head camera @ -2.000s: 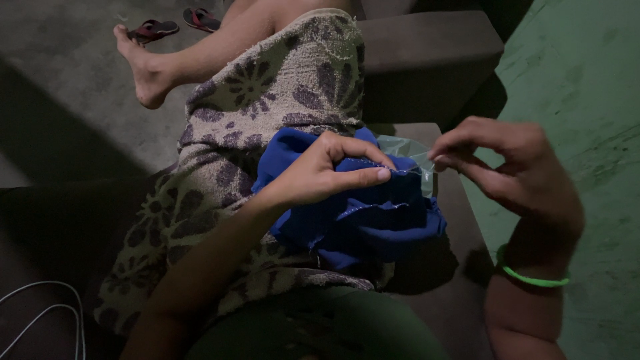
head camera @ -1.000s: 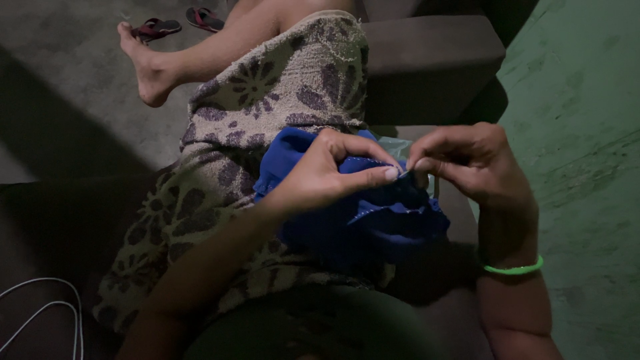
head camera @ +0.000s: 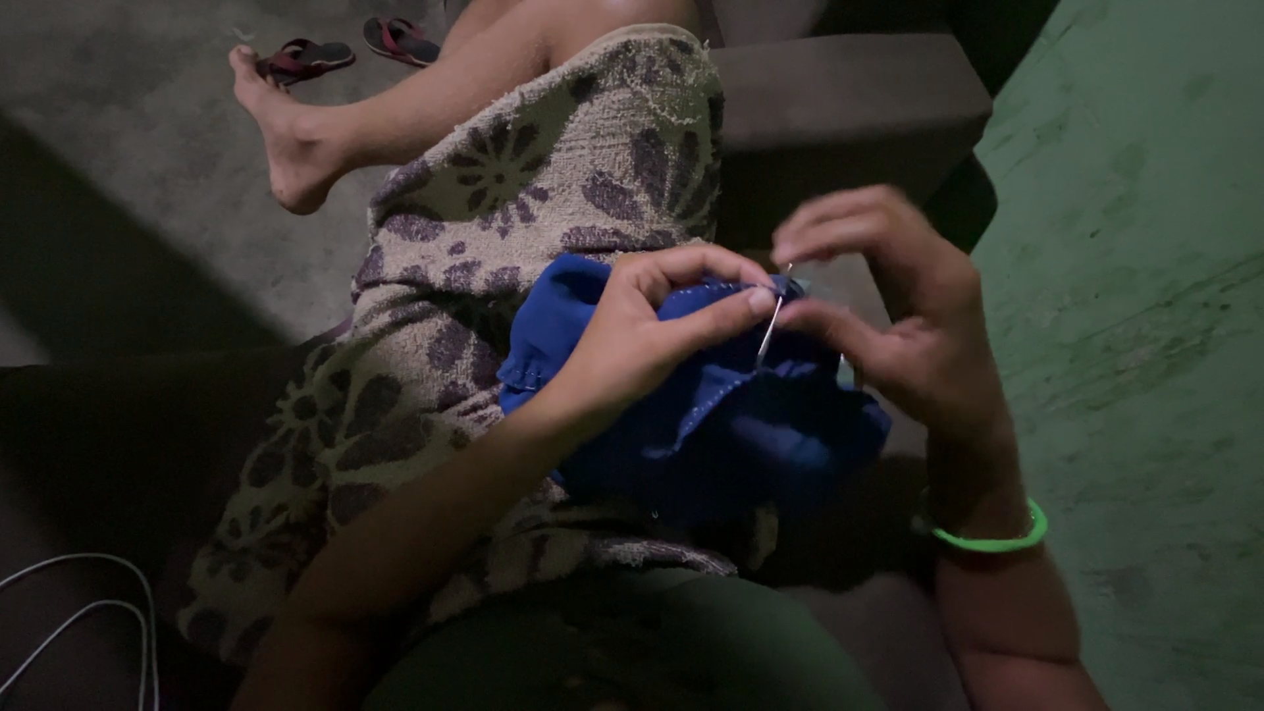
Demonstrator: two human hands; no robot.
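Note:
Blue fabric (head camera: 731,425) with pale stitching along its edges lies bunched on my lap. My left hand (head camera: 662,326) pinches its upper edge between thumb and forefinger. A thin metal needle or hook (head camera: 770,334) stands tilted across that edge, beside my left thumb tip. Just right of it is my right hand (head camera: 879,296), thumb and fingers apart around the needle's upper end; whether they touch it I cannot tell. A green band (head camera: 992,538) circles the right wrist. Some clear plastic shows partly behind the fabric.
A patterned towel (head camera: 474,286) covers my lap, with a bare leg beyond. Sandals (head camera: 306,61) lie on the concrete floor. A dark sofa's armrest (head camera: 849,89) is at the upper right, beside a green wall (head camera: 1136,296). A white cable (head camera: 148,612) loops at the lower left.
My right hand first moved left to the fabric edge beside my left fingers; its fingers have since spread, and the metal needle or hook now shows. My left hand keeps its pinch.

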